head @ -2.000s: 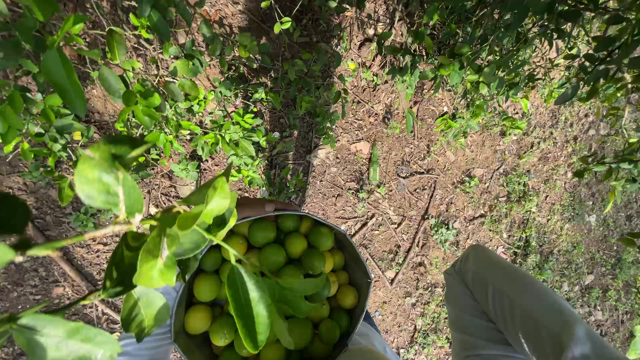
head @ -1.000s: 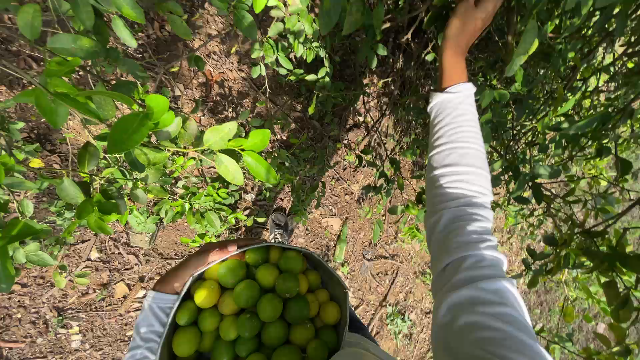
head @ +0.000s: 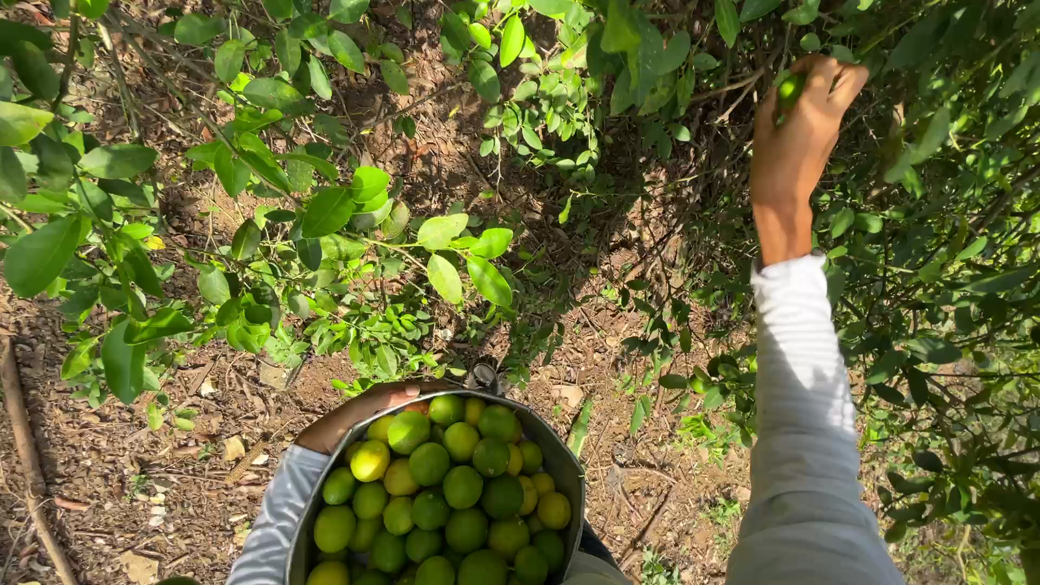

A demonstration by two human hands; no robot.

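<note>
My right hand (head: 798, 142), at the end of a stretched arm in a pale sleeve, has its fingers closed around a green lime (head: 790, 89) among the leaves at upper right. Whether that lime is still on its twig cannot be told. At the lower middle a round container (head: 578, 496) is filled with green and yellowish limes (head: 463, 487). My left hand (head: 378, 402) curves around the container's far left rim, its fingers partly hidden behind it.
Leafy lime branches (head: 325, 211) reach in from the left, and dense foliage (head: 934, 325) fills the right side. Below lies soil with dry leaves and twigs. A stick (head: 28, 455) lies at left; a shoe tip (head: 483, 376) shows just beyond the container.
My right arm, not outstretched in view two seconds ago, came in at the right; a lime now shows in the hand. The leafy twig that hung over the container no longer covers it.
</note>
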